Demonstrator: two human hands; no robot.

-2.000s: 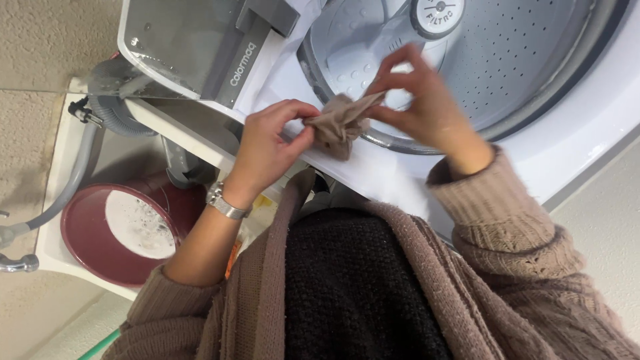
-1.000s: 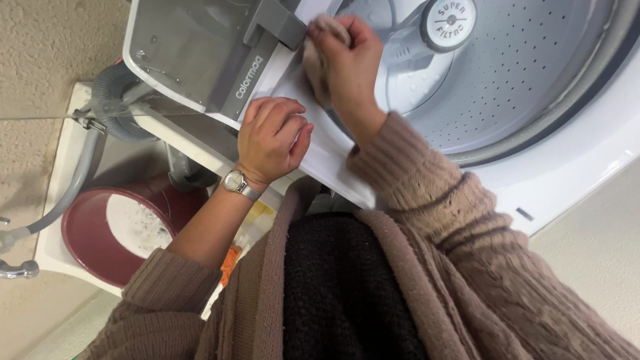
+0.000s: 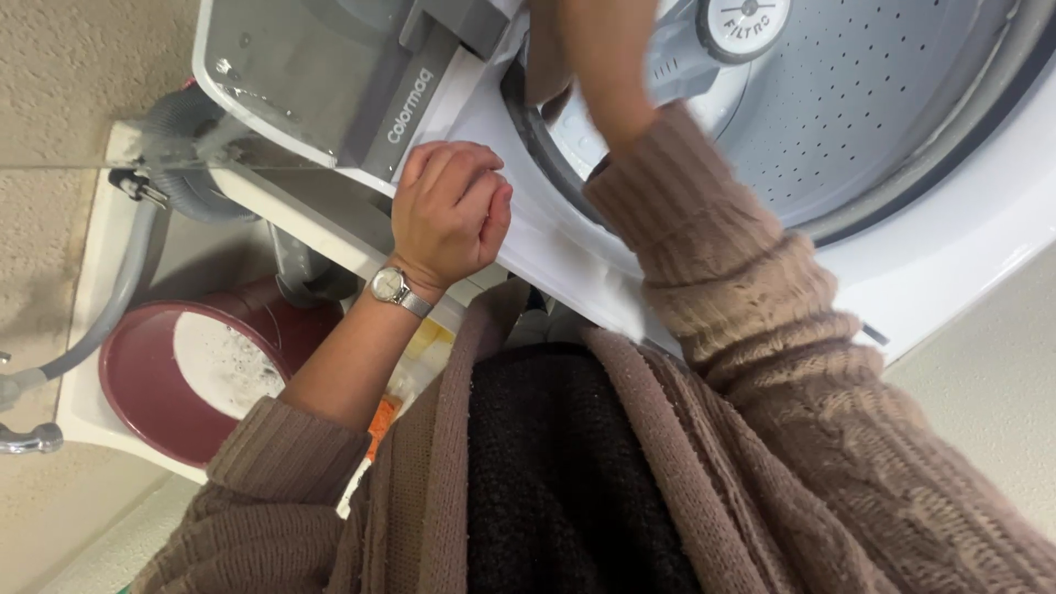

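Note:
A white Colormaq top-loading washing machine (image 3: pixel 553 247) stands open, its perforated grey drum (image 3: pixel 817 107) and round filter cap (image 3: pixel 747 21) showing. On its front rim near the lid (image 3: pixel 305 74) rests my left hand (image 3: pixel 452 210), fingers curled, with a metal watch on the wrist and nothing seen in it. My right hand (image 3: pixel 606 49) reaches over the drum's left side at the top edge, blurred and partly out of view. Against it is a brownish cloth (image 3: pixel 546 58), of which only a part shows; the fingers on it are hidden.
To the left is a white laundry sink (image 3: pixel 87 363) holding a dark red bucket (image 3: pixel 132 379) with foamy liquid. A grey corrugated hose (image 3: pixel 177 157) and a thinner grey hose (image 3: pixel 124 289) run beside it. A metal tap (image 3: pixel 29 439) juts in at the far left.
My left hand has let go of the cloth that both hands held two seconds ago. My right hand has moved with the cloth to the drum's left rim and up towards the view's edge.

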